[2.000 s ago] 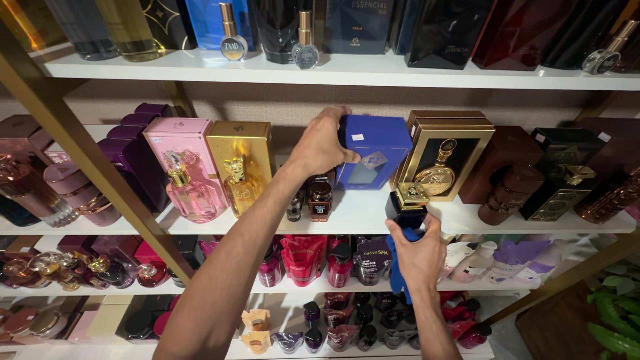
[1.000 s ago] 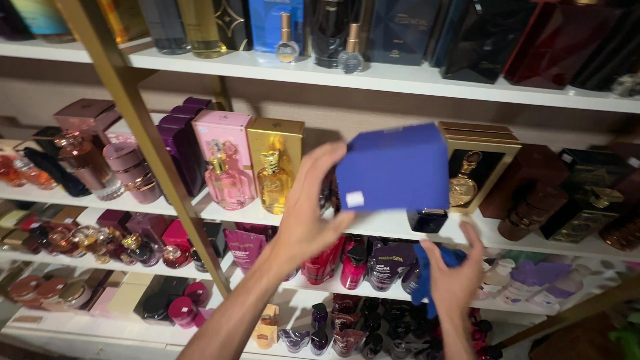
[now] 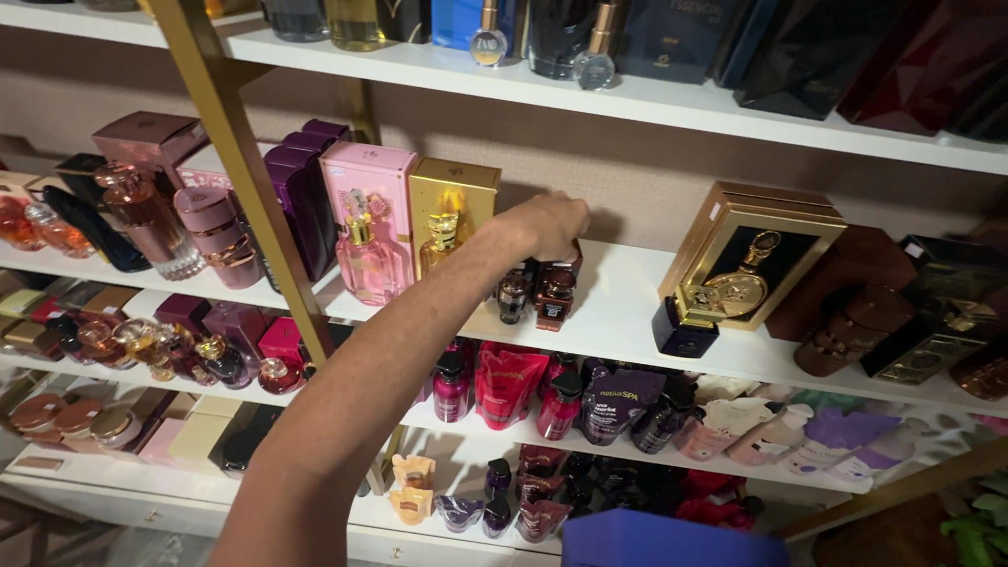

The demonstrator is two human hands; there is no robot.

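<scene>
My left hand (image 3: 555,227) reaches over the middle shelf, its fingers at a dark perfume box (image 3: 573,272) behind two small bottles; whether it grips the box is hidden. In front of that box stand a dark bottle (image 3: 513,295) and a reddish-brown perfume bottle (image 3: 557,295). A gold perfume box (image 3: 454,185) and a pink one (image 3: 368,177) are to the left of the hand. To the right stands a dark blue bottle with a gold cap (image 3: 687,323), before a gold-framed perfume box (image 3: 756,256). A blue box (image 3: 669,539) shows at the bottom edge. My right hand is out of view.
The upper shelf (image 3: 567,98) holds bottles and boxes above my left hand. A gold shelf post (image 3: 252,181) stands at left. Below are a shelf of pouches and pump bottles (image 3: 618,402) and a lower one with small bottles (image 3: 498,492). Green leaves (image 3: 980,512) show at lower right.
The blue box has left the shelf and is now low at the bottom edge. My left hand has let go of it and is back over the shelf. My right hand has gone out of view.
</scene>
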